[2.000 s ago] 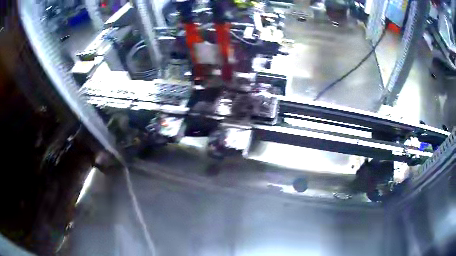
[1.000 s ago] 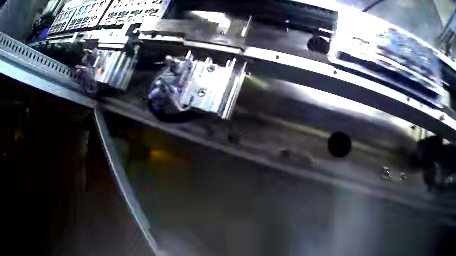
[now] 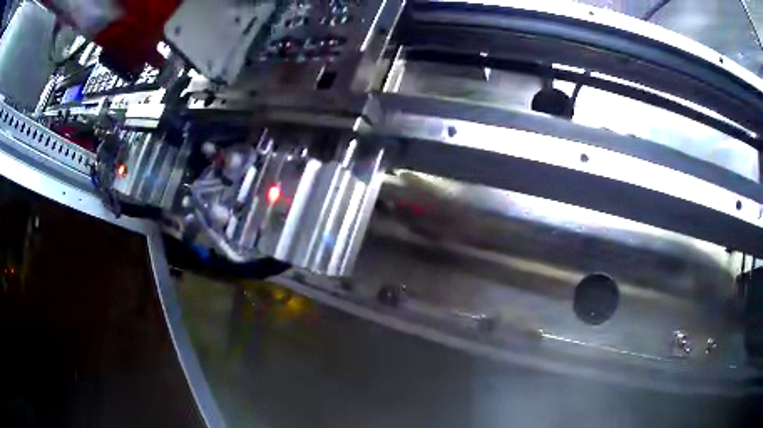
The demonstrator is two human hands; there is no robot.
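Observation:
Neither of my hands is in the picture. Nearest in front of me, a silver ribbed block point(image 3: 326, 217) with a small glowing red light sits below the conveyor rails point(image 3: 535, 159). Thin tubes and a black cable are at its left side. A second, smaller ribbed block point(image 3: 151, 167), also with a red light, stands further left. A metal fixture plate with rows of small holes point(image 3: 305, 50) lies across the rails above the larger block. The picture is partly blurred.
An orange-red machine unit point(image 3: 138, 33) is at the upper left. A slotted grey strip point(image 3: 42, 138) runs along the left. The metal baseplate point(image 3: 502, 284) has a round dark hole. A dark grey panel point(image 3: 376, 368) and a pale frame edge point(image 3: 176, 326) lie in front.
The view has moved closer and shifted. The perforated plate and orange-red unit now show above the larger ribbed block, and red lights show on both blocks. The tray on the right-hand rails is out of view.

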